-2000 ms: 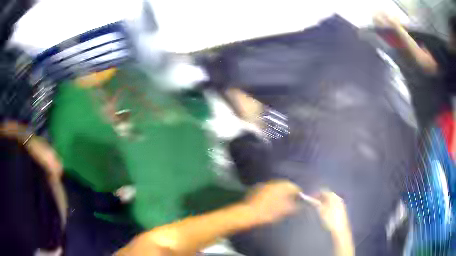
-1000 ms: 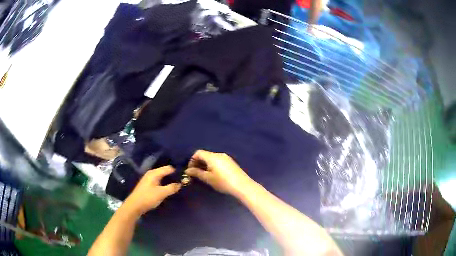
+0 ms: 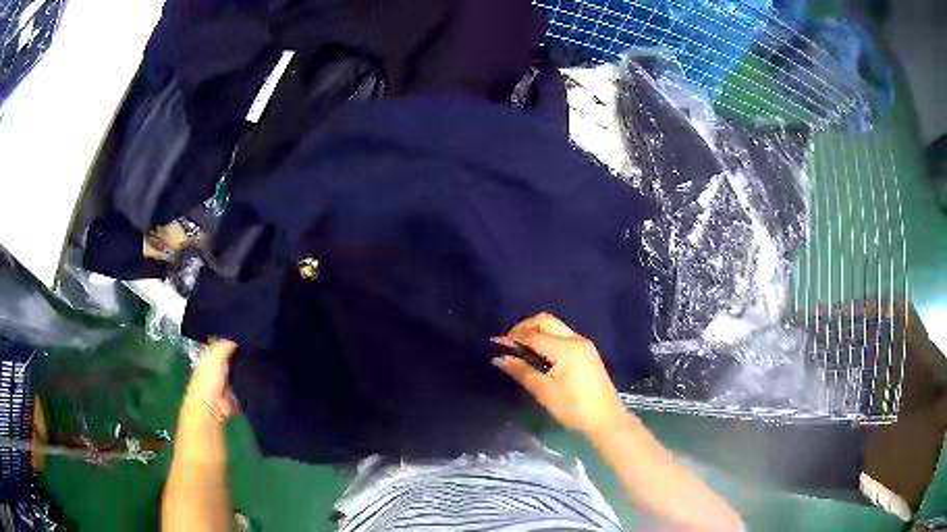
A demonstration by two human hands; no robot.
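Note:
A dark navy garment lies spread over the pile in front of me. A small gold-coloured piece shows on its left part. My left hand grips the garment's lower left edge, with its fingertips partly hidden by cloth. My right hand is above the garment's lower right part. It pinches a small black object between thumb and fingers; what the object is cannot be told.
Clear-bagged dark garments lie in the wire basket on the right. A white table is at left. More dark garments lie behind. Blue sacks and a cardboard box stand beyond the basket.
My hands were together at the gold-coloured piece and have moved apart, left hand to the garment's edge, right hand rightward with the black object. The view has shifted from the earlier green clothing.

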